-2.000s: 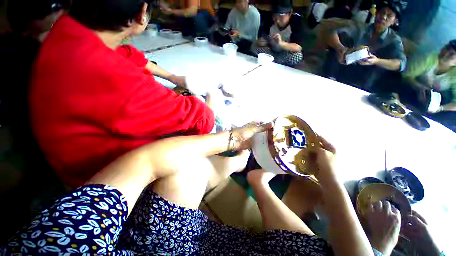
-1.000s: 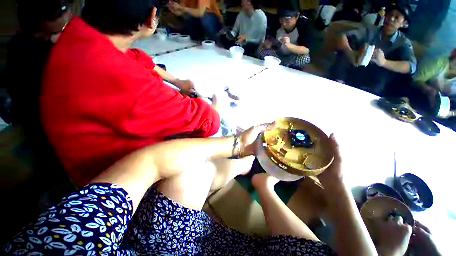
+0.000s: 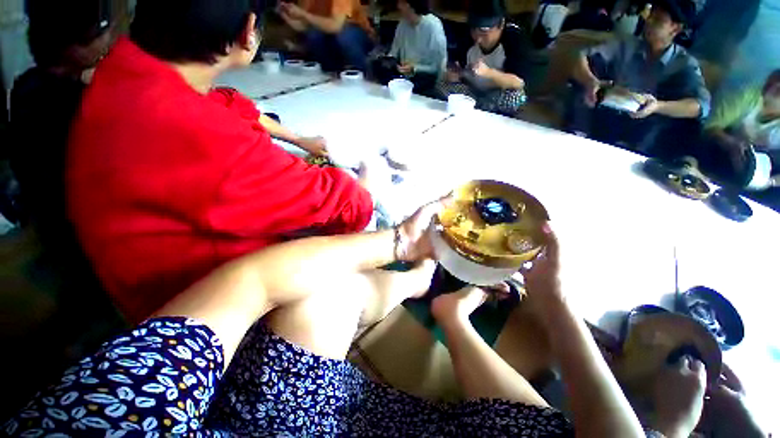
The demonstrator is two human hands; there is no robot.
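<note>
The round gold housing (image 3: 530,210) sits on top of the white housing (image 3: 469,270), with its open side up and tilted a little towards me. A small black block with a pale middle (image 3: 495,210) is at its centre. My left hand (image 3: 417,233) grips the left side of the stacked pair, a bracelet at its wrist. My right hand (image 3: 545,259) holds the right side, thumb near the gold rim. The fingers under the pair are hidden.
The long white table (image 3: 513,154) runs beyond my hands. A person in red (image 3: 197,154) sits close on my left. At lower right, another person's hands (image 3: 684,398) work at a gold shell (image 3: 654,338) beside a black bowl (image 3: 714,316) and thin upright rod (image 3: 676,272).
The stacked housings have turned from a steep tilt to a flatter one and moved slightly up and left since one second ago. My right hand has moved left with them.
</note>
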